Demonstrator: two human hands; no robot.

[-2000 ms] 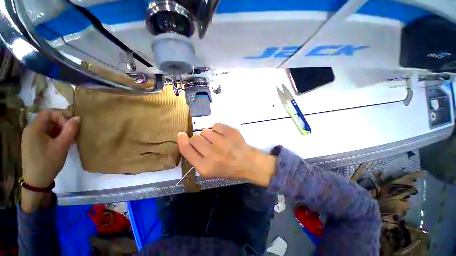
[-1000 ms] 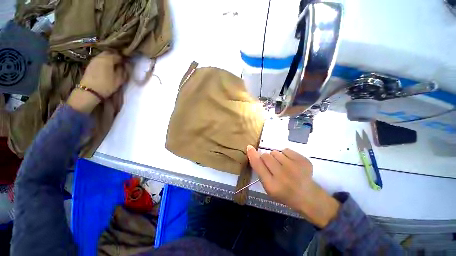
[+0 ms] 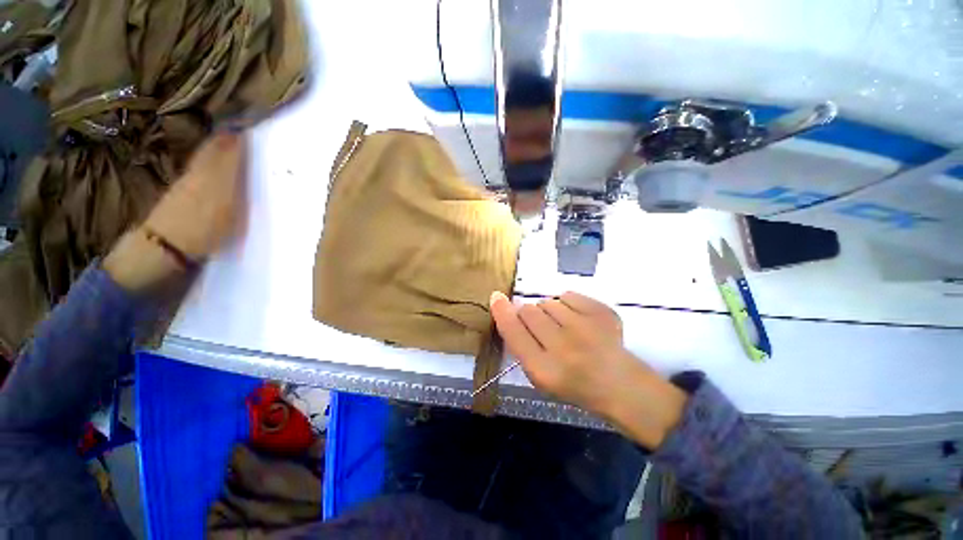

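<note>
A tan-brown fabric panel (image 3: pixel 401 248) lies on the white table left of the needle area (image 3: pixel 528 216). A narrow brown strip (image 3: pixel 487 371) runs down its right edge and over the table's front edge. My right hand (image 3: pixel 560 343) pinches the panel and strip at that edge, with a thin silver tool (image 3: pixel 494 379) sticking out below the fingers. My left hand (image 3: pixel 201 211) is blurred at the stacked brown panels (image 3: pixel 174 63) on the left; its fingertips are unclear, so I cannot tell if it holds anything.
The white machine head (image 3: pixel 824 116) stands behind, with a shiny curved part (image 3: pixel 528 95) before it. Thread snips (image 3: pixel 741 301) and a dark phone (image 3: pixel 790 242) lie to the right. A blue crate (image 3: pixel 174 443) with brown pieces is below the table.
Since two seconds ago, my left hand has left the panel's left edge for the brown pile. The view has turned left. My right hand stays at the panel's right edge.
</note>
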